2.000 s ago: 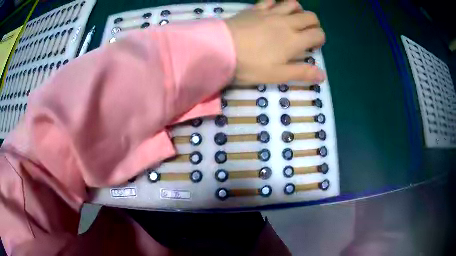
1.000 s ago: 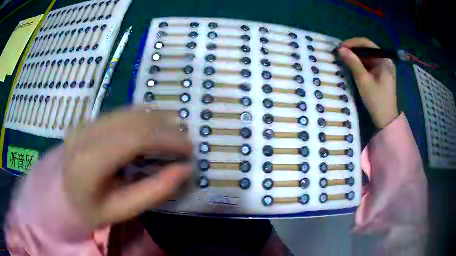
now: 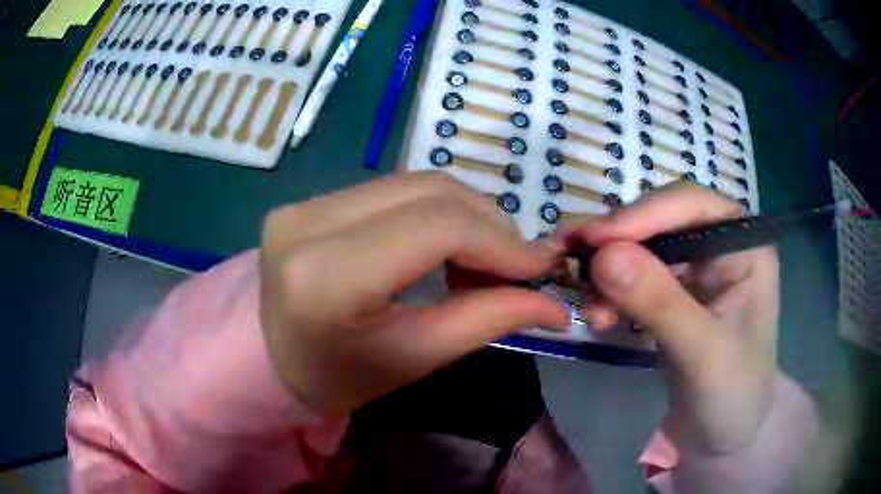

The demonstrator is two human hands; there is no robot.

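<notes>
My right hand [image 3: 710,299] grips the black test pen [image 3: 724,236], which slants across its fingers with its front end toward my left hand. My left hand [image 3: 386,289] is beside it, its thumb and fingertips meeting the right fingertips at the pen's front end. Whether a small speaker unit is pinched there is hidden and blurred. Both hands are over the near edge of the white foam tray [image 3: 536,72], which holds columns of tan slots with dark round units at their ends.
A second foam tray [image 3: 174,145] at the upper left has several all-tan slots in its near row. A white patterned pen [image 3: 333,77] and a blue pen [image 3: 396,87] lie between the trays. A green sign [image 3: 89,200] is at left, sticky notes [image 3: 66,17] upper left, a perforated pale board [image 3: 860,256] far right.
The view has shifted left. My right hand has come from the tray's far right edge to the near side with the pen. My left hand has moved in to meet it.
</notes>
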